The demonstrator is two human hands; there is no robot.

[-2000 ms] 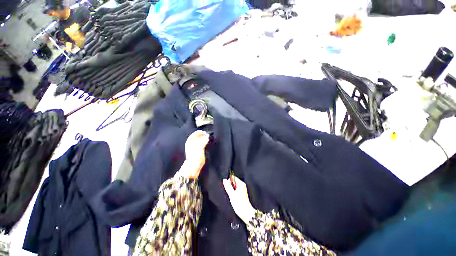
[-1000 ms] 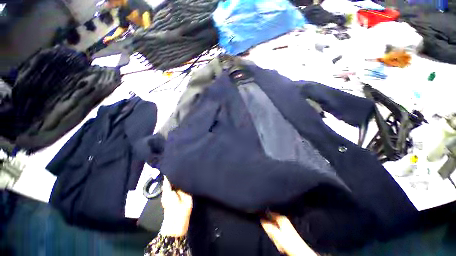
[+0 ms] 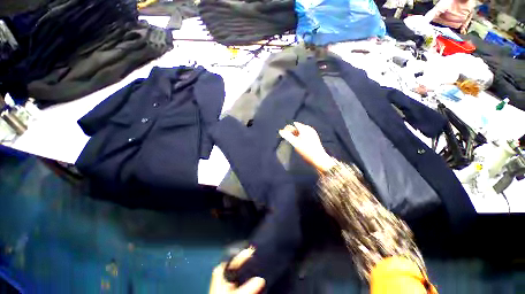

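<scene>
A navy coat [image 3: 282,212] hangs towards me, partly over an open navy coat [image 3: 397,120] with shiny grey-blue lining [image 3: 368,143]. My left hand [image 3: 237,278], cut off by the bottom edge, is closed around dark navy cloth; a blurred greyish thing shows beside its fingers. My right hand [image 3: 305,143] reaches in from the lower right over the coats, fingers curled together at the cloth. A small dark-red spot shows at its fingertips; I cannot tell what it is. A grey-olive coat [image 3: 262,86] lies underneath.
Another navy coat [image 3: 152,132] lies flat at left on the white table [image 3: 54,135]. Dark garments [image 3: 98,57] are piled behind it. A blue plastic bag [image 3: 339,22] is at the back. Black hangers [image 3: 455,138] and a grey corded tool [image 3: 509,172] lie at right.
The view has turned left. My left hand has moved down towards me with cloth in it. My right hand has moved up over the coats. The open coat's lining is more exposed.
</scene>
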